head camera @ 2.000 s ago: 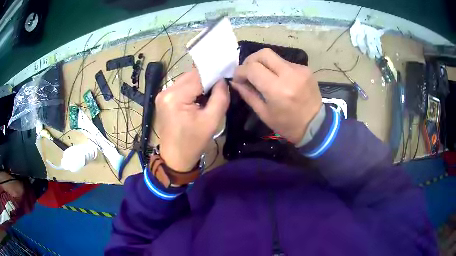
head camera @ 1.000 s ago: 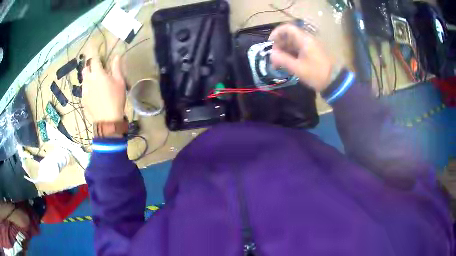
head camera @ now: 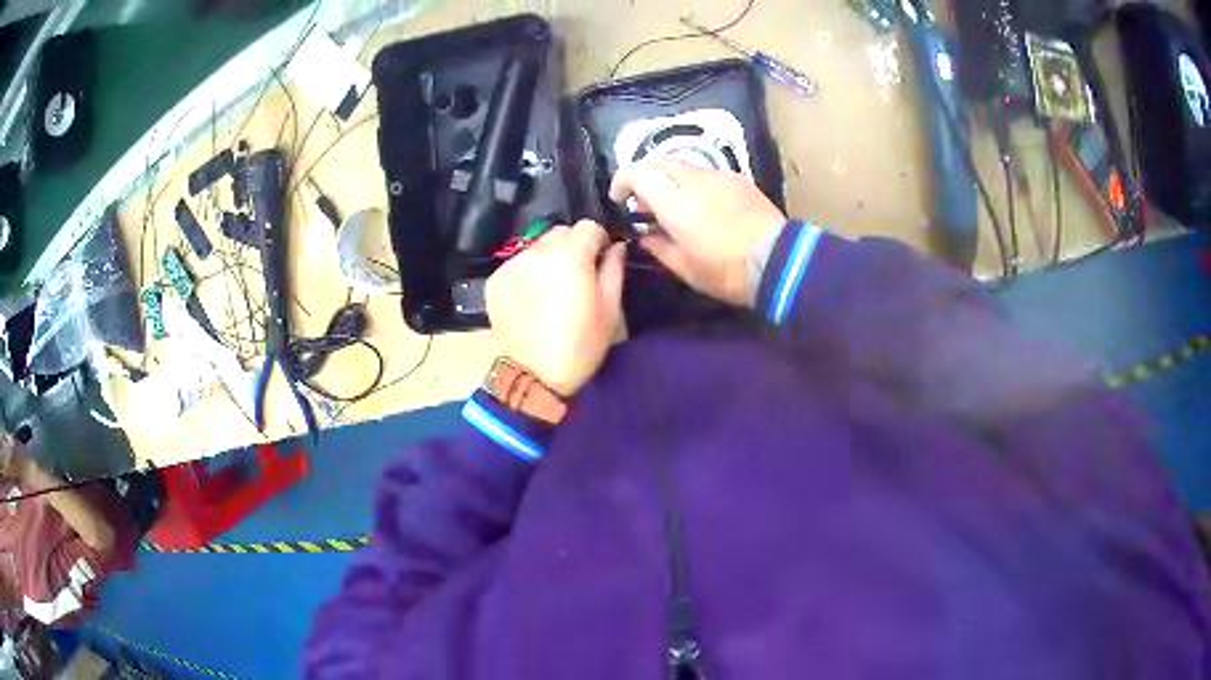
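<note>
The rear case half (head camera: 412,146), a deep black shell with a tube-like moulding, lies open in front of me. The front case half (head camera: 757,113) lies at its right and holds the speaker driver (head camera: 675,138) on its pale frame. Red speaker wires (head camera: 510,247) with a green spot show beside my left hand. My left hand (head camera: 555,299) is over the right edge of the rear half, fingers bent near the wires. My right hand (head camera: 704,229) is over the driver's lower part, fingertips bent down. What either hand's fingertips hold is hidden.
A pale ring (head camera: 365,253) lies left of the case. Further left are a black wand-like tool (head camera: 270,239), blue-handled pliers (head camera: 295,392), circuit boards (head camera: 177,275) and a white card (head camera: 328,73). A screwdriver (head camera: 784,72) lies behind; a blue tool (head camera: 943,133) lies right. A person (head camera: 53,531) is at lower left.
The hands, earlier together at a white card, then apart, are now close together over the inner edges of the two case halves. The left hand has moved right, the right hand down and left.
</note>
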